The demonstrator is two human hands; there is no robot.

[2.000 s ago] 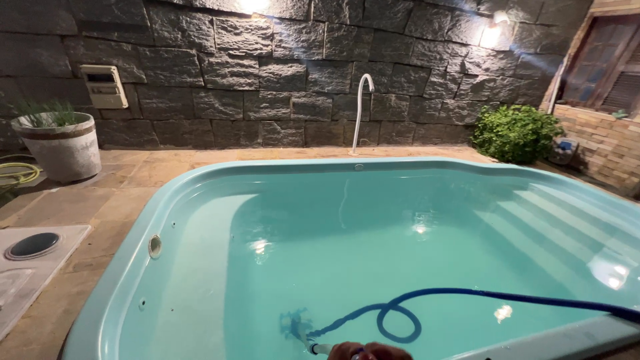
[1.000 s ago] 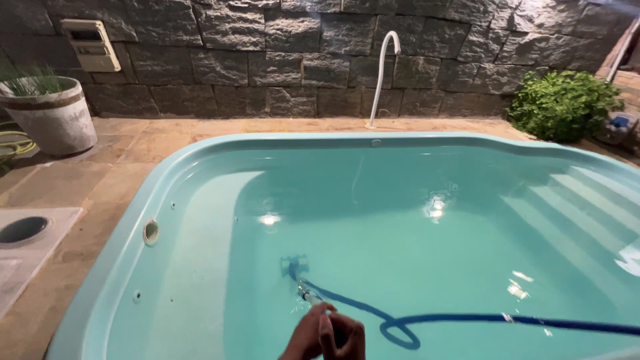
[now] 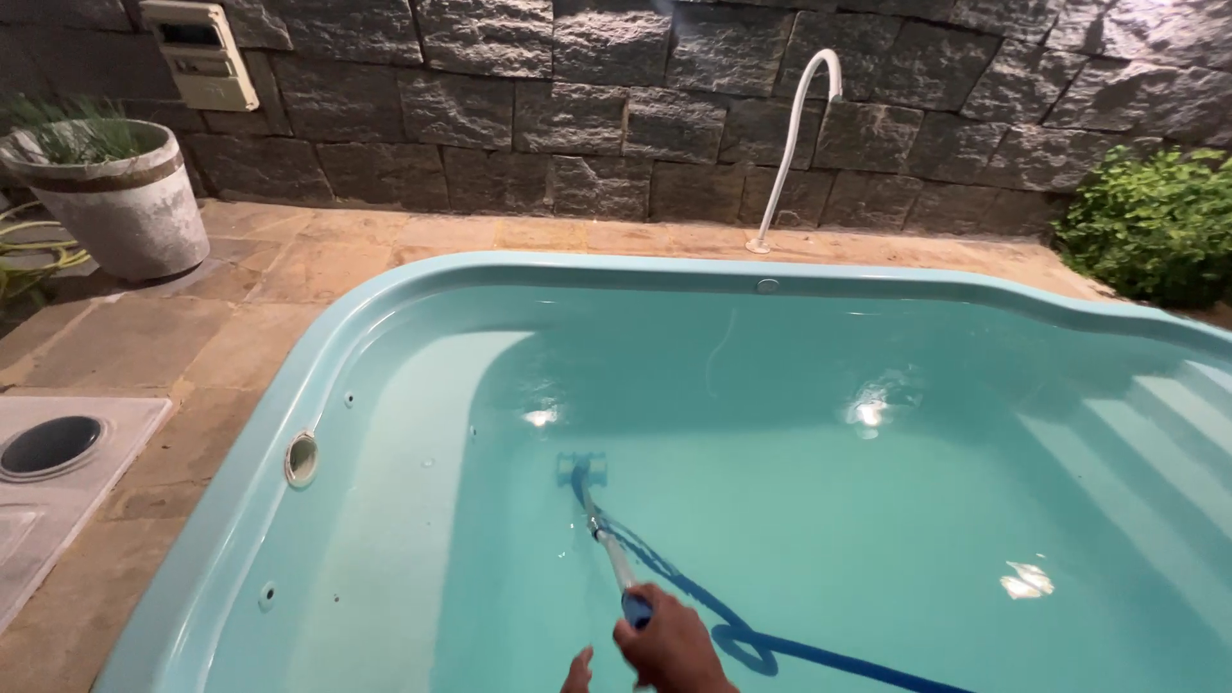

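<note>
My right hand (image 3: 672, 643), at the bottom centre, is closed around the blue grip of a metal telescopic pole (image 3: 614, 558). The pole slants down and away into the water of a light-blue pool. At its far end a pool vacuum head (image 3: 581, 469) lies under the water. A blue vacuum hose (image 3: 818, 654) runs from the head, makes a small loop beside the pole and leaves at the bottom right. My left hand (image 3: 577, 672) shows only as fingers at the bottom edge, left of the pole and apart from it; its grasp is hidden.
The pool rim (image 3: 616, 265) curves round the left and far sides, with steps (image 3: 1145, 433) at the right. Beyond it stand a white curved spout (image 3: 794, 135), a stone wall (image 3: 568, 115), a leafy bush (image 3: 1150, 226) and a potted plant (image 3: 125, 212). A slab with a round opening (image 3: 50, 447) lies left.
The vacuum head has moved farther from me across the pool. More of the pole shows in front of my right hand, and my two hands are now apart. The view has tilted down.
</note>
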